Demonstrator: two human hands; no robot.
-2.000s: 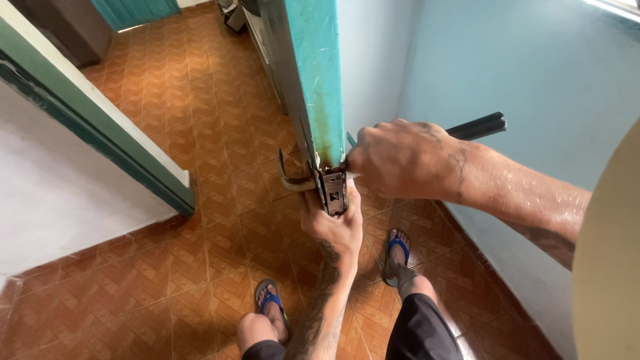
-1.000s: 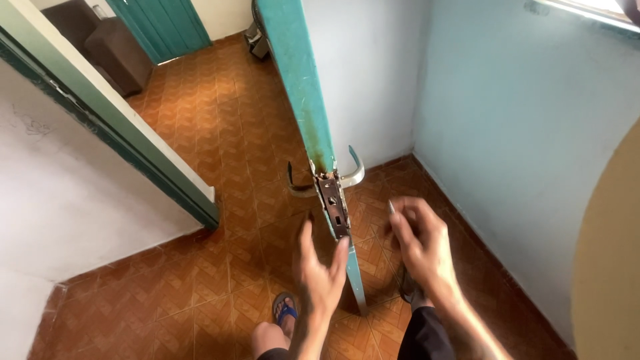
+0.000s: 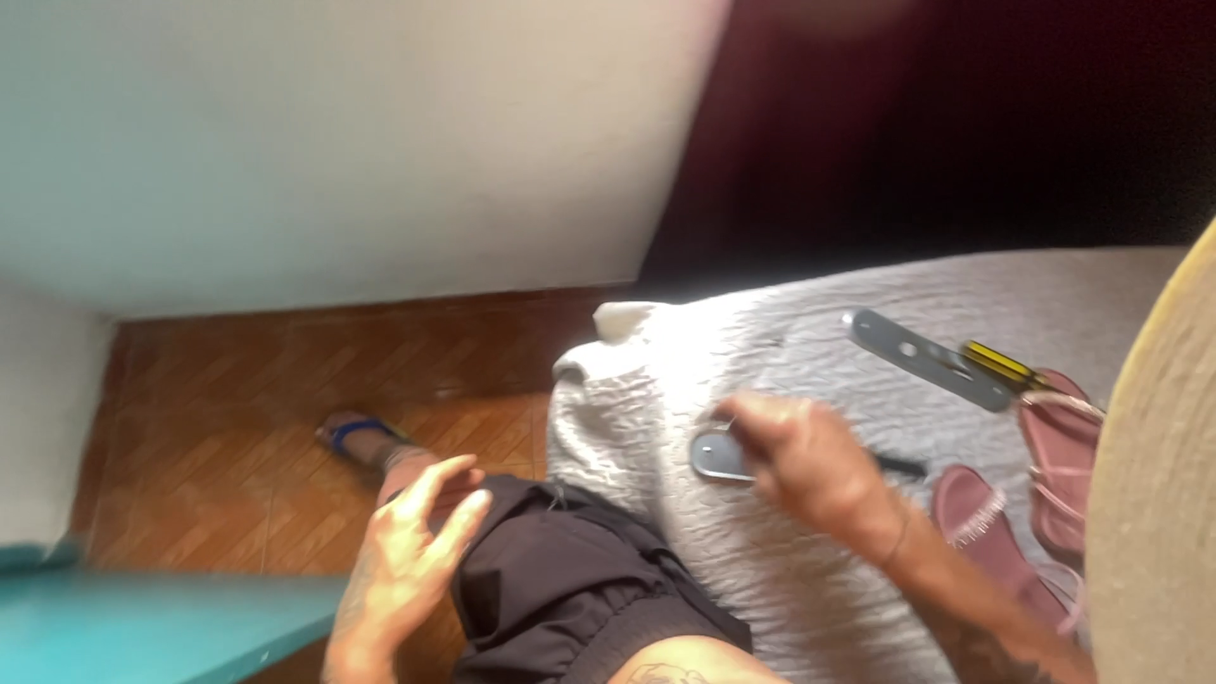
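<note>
My right hand is over the bed, above a grey metal door-lock plate that it partly covers; motion blur hides whether its fingers grip anything. A dark, thin object shows just beyond that hand. Farther up the light bedspread lies a second grey metal plate with holes, beside a screwdriver with a yellow and black handle. My left hand hangs over the floor by my dark shorts, fingers apart and holding nothing.
The teal door stands at the lower left. Pink sandals lie on the bedspread to the right. A pale wall borders the tiled floor, and a straw-coloured brim covers the right edge.
The view has swung from the door edge to the bed. Both hands have left the lock opening in the door, where my right hand held a small thin object a second ago.
</note>
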